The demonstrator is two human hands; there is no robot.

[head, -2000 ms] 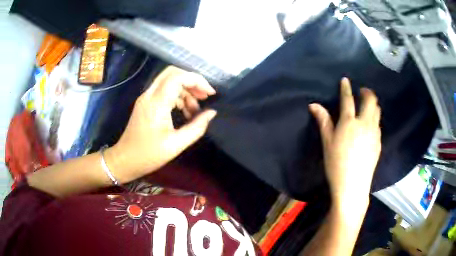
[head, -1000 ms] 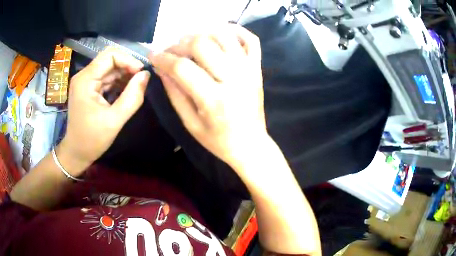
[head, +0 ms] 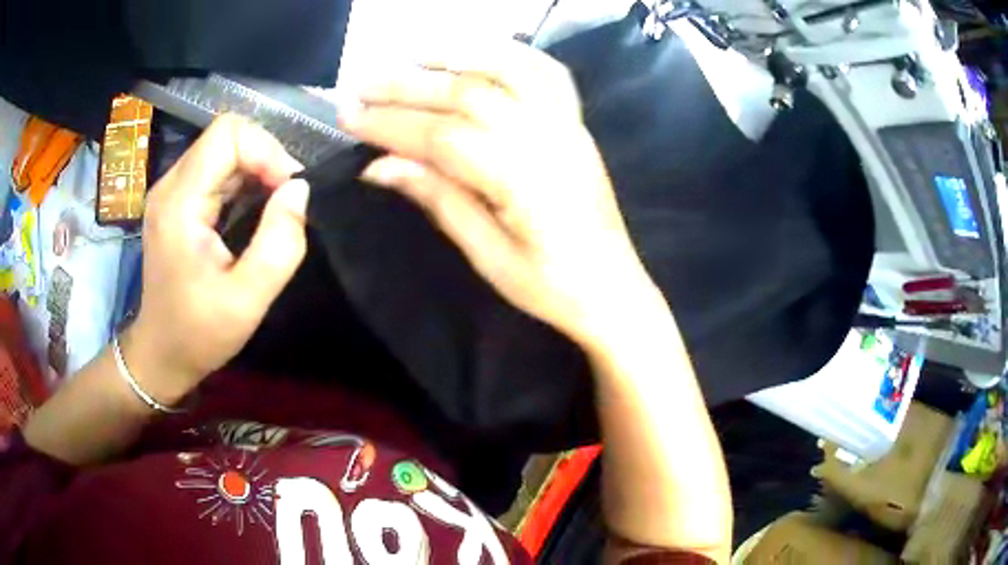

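Observation:
A black cut panel [head: 730, 232] lies over the white machine table and hangs over its front edge. My left hand [head: 221, 243] pinches the panel's edge between thumb and forefinger at the table's front edge. My right hand [head: 497, 182] is just right of it, with its thumb and fingers at the same black edge, its fingers over the table. The tape ruler [head: 282, 116] shows behind the hands. The presser foot area [head: 658, 20] is at the top, with the panel's far corner beside it.
Another black piece [head: 221, 44] covers the table's upper left. A lit phone [head: 125, 160] and bags lie at left. The sewing machine head [head: 940, 199] stands at right, with red-handled tools [head: 934, 296] on it. Cardboard [head: 884, 469] is at lower right.
My right hand has come from flat on the panel to the edge beside my left hand, which now pinches the edge further left in view. The camera view has shifted.

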